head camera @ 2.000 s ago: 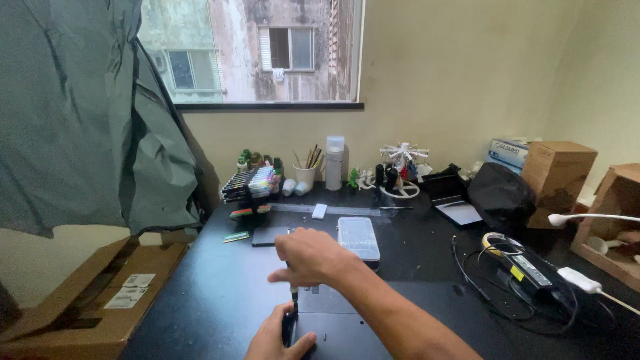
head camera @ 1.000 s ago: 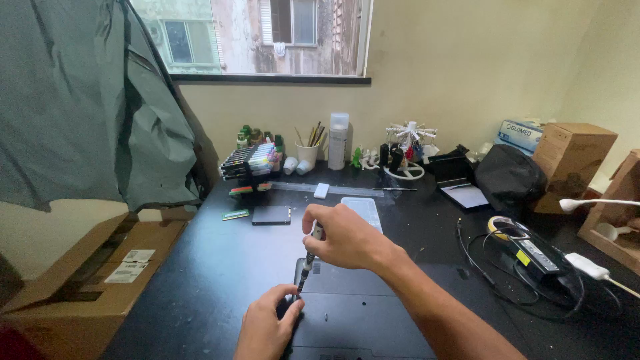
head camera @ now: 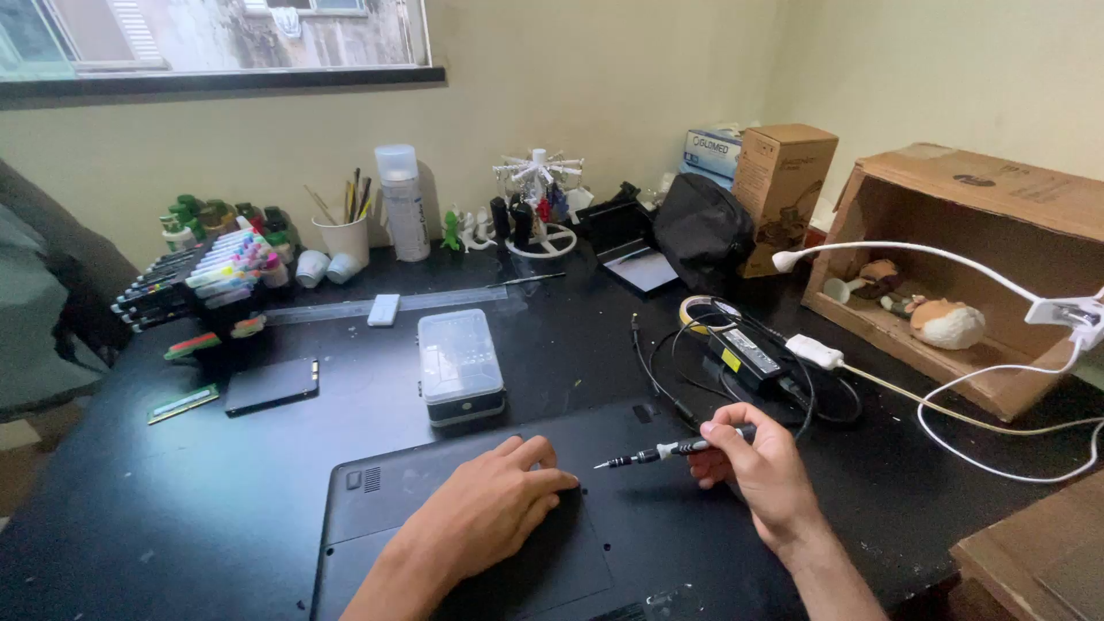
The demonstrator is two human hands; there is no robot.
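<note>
A black laptop (head camera: 388, 509) lies bottom side up at the front of the desk, with small screw holes in its cover. My left hand (head camera: 496, 496) rests on it with bent fingers, a fingertip beside a screw hole; whether it pinches a screw cannot be told. To the right, my right hand (head camera: 755, 466) holds a precision screwdriver (head camera: 673, 449) nearly level, its tip pointing left above the laptop. Behind the laptop stands a clear-lidded case (head camera: 461, 362). A 2.5-inch drive (head camera: 273, 385) and a green memory module (head camera: 183, 404) lie at the back left.
A power adapter (head camera: 746, 355) with coiled cables lies at the right. Behind it stands an open cardboard box (head camera: 975, 190) with figures inside, near a white clip lamp (head camera: 914, 250). Markers (head camera: 228, 267), a cup of brushes (head camera: 343, 240) and a spray can (head camera: 403, 207) line the back.
The screwdriver was upright at the laptop's left edge, with both hands there. Both hands have moved right across the laptop, and the screwdriver is now tilted nearly level. The view has turned right.
</note>
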